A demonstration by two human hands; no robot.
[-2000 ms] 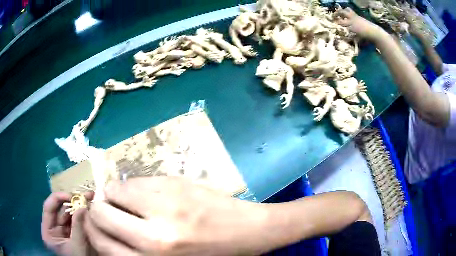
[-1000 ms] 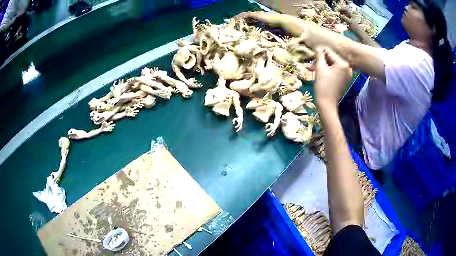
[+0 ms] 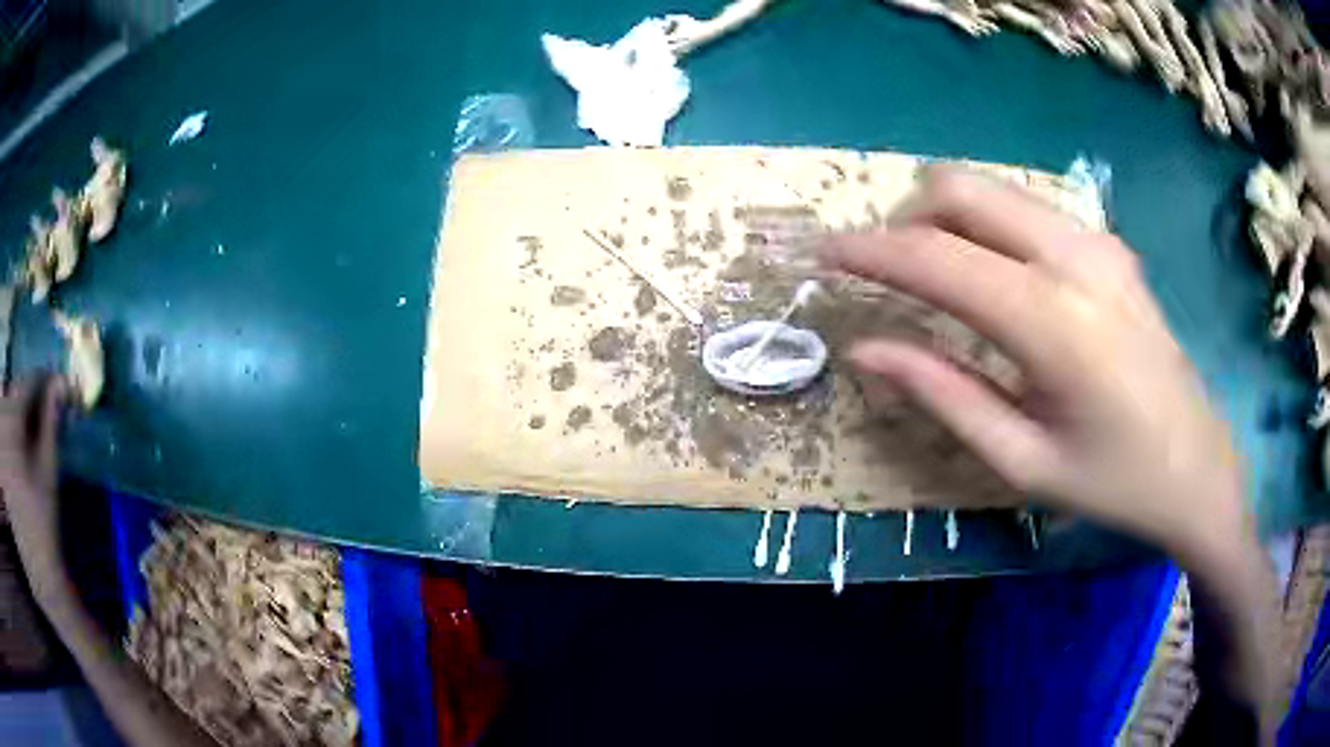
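A small whitish oval dish sits on the stained cardboard sheet. A white swab leans in the dish, its upper end near my right fingertips. My right hand is over the cardboard, right of the dish, blurred, with fingers apart and nothing visible in it. A hand, apparently my left hand, is cut off by the left edge. Its fingers are at the lower end of a beige figure piece; whether they grip it is unclear.
A thin tan stick lies on the cardboard. Several white swabs lie at the near table edge. Crumpled white tissue lies beyond. Beige parts lie at upper right and far left. A blue crate of beige parts stands below.
The view has swung left, so the dish is now central. My right hand has come from the raised position at right to beside the dish. The hand at the left edge has come into view.
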